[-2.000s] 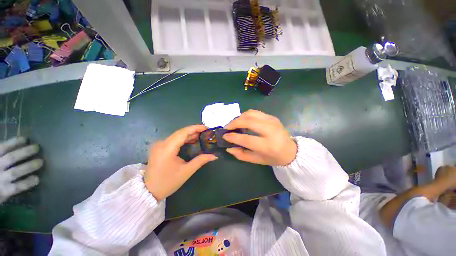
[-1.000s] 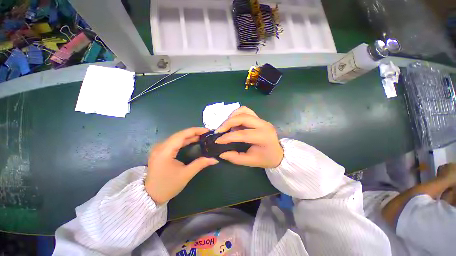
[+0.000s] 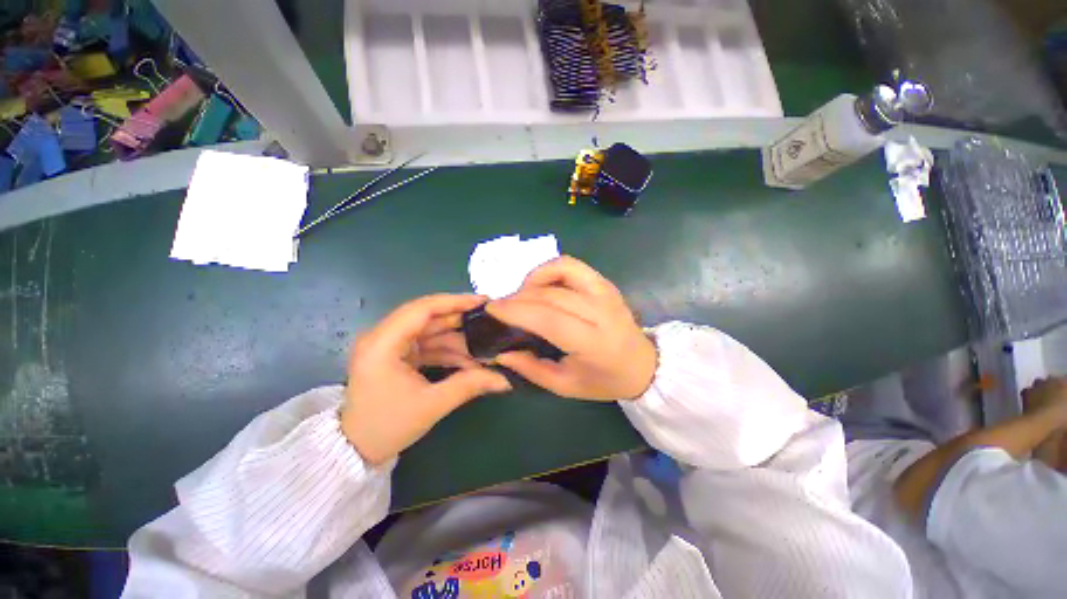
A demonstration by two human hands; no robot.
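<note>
A black watch case [image 3: 489, 332] is held above the mat between both hands, with a black display module over it; their edges cannot be told apart. My left hand [image 3: 400, 372] grips its left side with thumb and fingers. My right hand [image 3: 585, 332] holds the right side, its fingers covering much of the black parts. A white wipe [image 3: 510, 264] lies on the mat just beyond the hands. A small stack of black display modules [image 3: 623, 178] with gold flex cables lies farther back.
White wipe stack [image 3: 241, 211] and tweezers [image 3: 351, 201] lie at left. A blister tray [image 3: 445, 70] is behind, a bottle [image 3: 812, 143], crumpled wipe [image 3: 908, 178] and clear trays [image 3: 1009, 240] at right. Binder clips [image 3: 105, 88] fill the upper left. A person's arm [image 3: 971, 462] shows lower right.
The display module in my right hand has come over the case, and the gold part seen inside it is now hidden. The gloved hand at the far left has left the picture.
</note>
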